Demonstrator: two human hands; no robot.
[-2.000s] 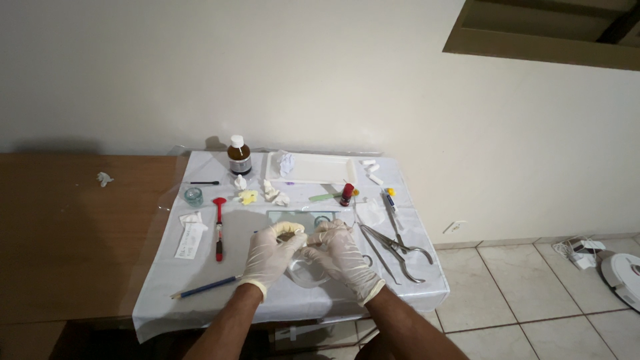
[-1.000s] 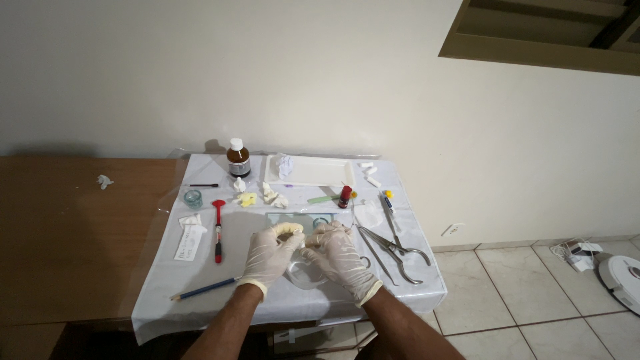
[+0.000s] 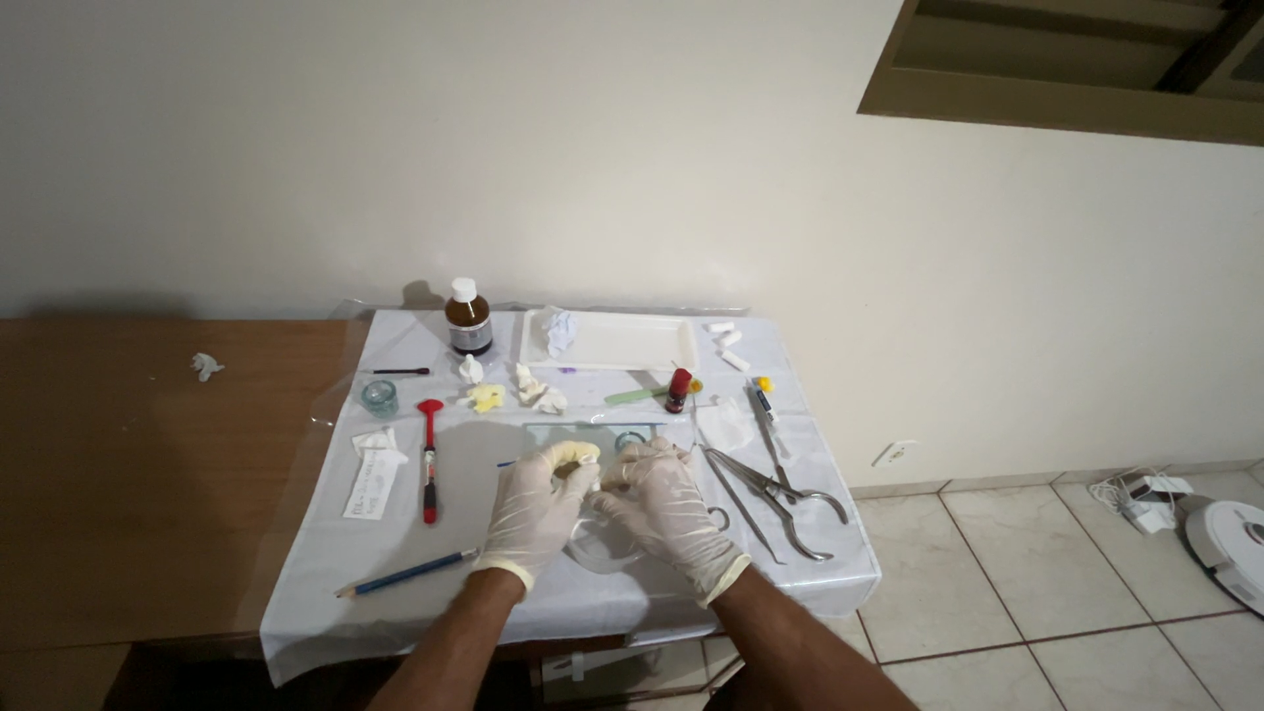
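Both hands wear pale latex gloves and meet over a glass plate point(image 3: 563, 433) near the front of the cloth-covered table. My left hand point(image 3: 543, 504) has thumb and fingers pinched around a small whitish thing, too small to name. My right hand point(image 3: 662, 504) is close beside it, fingers bent; what they hold is hidden. Under the hands lies a clear round dish point(image 3: 600, 545). Steel forceps with ring handles point(image 3: 775, 494) and a thin steel probe point(image 3: 741, 506) rest right of my right hand. A blue pencil point(image 3: 415, 573) lies left of my left wrist.
A brown glass bottle point(image 3: 469, 321) and a white tray point(image 3: 632, 341) stand at the back. Around are a small glass jar point(image 3: 379, 398), a red-and-black tool point(image 3: 429, 464), a small red-capped bottle point(image 3: 677, 391), crumpled paper point(image 3: 541, 393), cotton rolls point(image 3: 732, 358) and a written paper strip point(image 3: 370, 484).
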